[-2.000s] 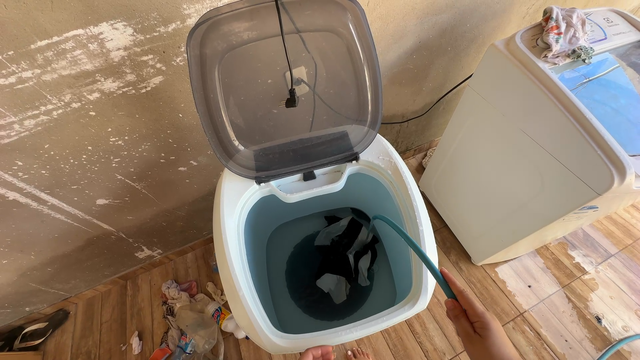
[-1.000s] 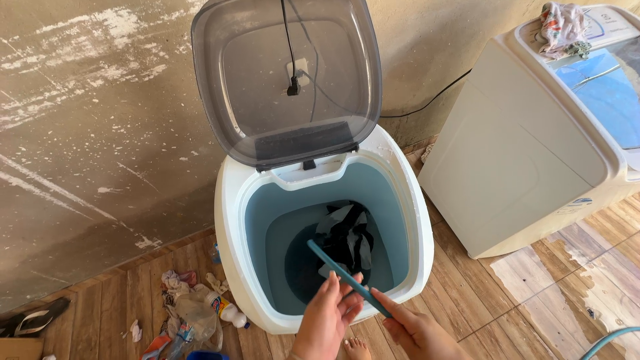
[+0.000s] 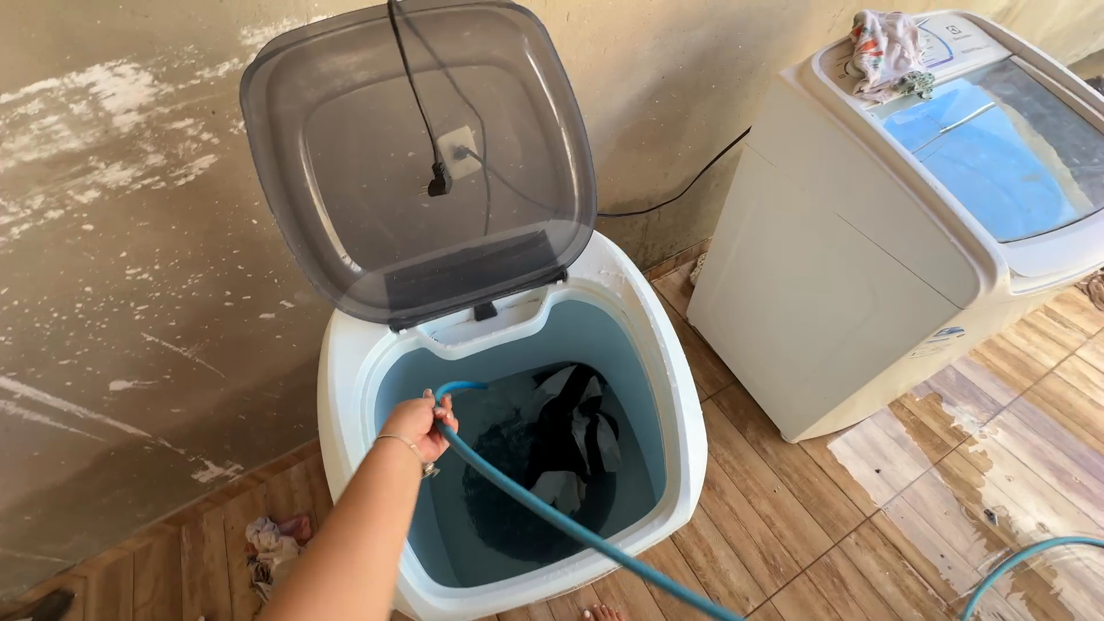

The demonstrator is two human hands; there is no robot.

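Observation:
My left hand [image 3: 423,427] is closed around a blue-green hose [image 3: 543,509] near its end, over the left side of an open washing tub [image 3: 681,431]. The hose end curves right, inside the tub's opening, and the rest runs down to the bottom edge of the view. Black and white cloth [image 3: 573,431] lies in water in the blue interior. The smoky, see-through lid [image 3: 371,129] stands raised at the back. My right hand is out of view.
A power plug [image 3: 439,179] hangs on its cord before the lid. A white washing machine [image 3: 845,259] with a cloth [image 3: 886,52] on top stands at right. Crumpled cloth [image 3: 274,548] lies at lower left. Wet patches mark the wood-look floor [image 3: 914,457], where more hose lies. A stained wall [image 3: 129,302] rises behind.
My right hand held the hose and has left the view. My left hand, which was by the tub's front rim, now holds the hose farther left, over the tub. The view has moved closer.

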